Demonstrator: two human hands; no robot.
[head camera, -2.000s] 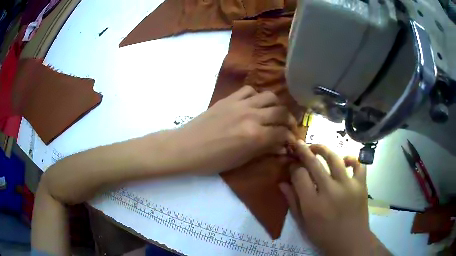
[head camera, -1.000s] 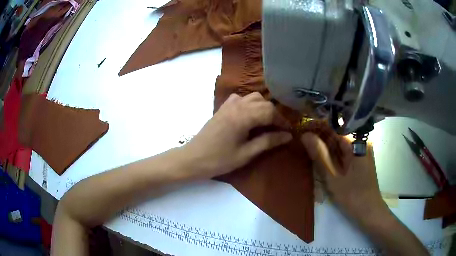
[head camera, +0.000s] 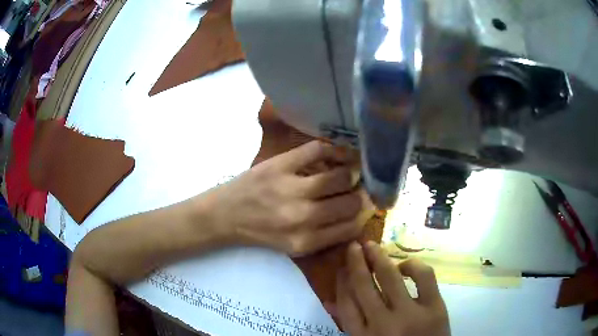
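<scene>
The rust-brown gathered panel (head camera: 279, 134) lies on the white table beneath the pale grey sewing machine head (head camera: 292, 62) and runs toward the near edge. My left hand (head camera: 301, 203) lies on the fabric just left of the needle area, fingers bent over it and partly behind the machine head. My right hand (head camera: 390, 295) is nearer to me, its fingertips on the fabric below the needle area. Whether either hand grips the cloth is hidden. The needle and presser foot are mostly hidden behind the chrome piece (head camera: 387, 105); a lamp lights the spot.
A notched rust-brown piece (head camera: 85, 167) lies at the left edge by red fabric (head camera: 23, 164). Another rust-brown piece (head camera: 203, 49) lies at the top. Red-handled snips (head camera: 570, 223) and brown scraps (head camera: 577, 289) are at right. Yellowish tape (head camera: 459, 269) and a printed tape measure (head camera: 242, 312) are on the table.
The view has shifted closer to the machine head, which now covers more of the fabric. My right hand has moved from beside the needle toward the near edge. My left hand stays on the fabric.
</scene>
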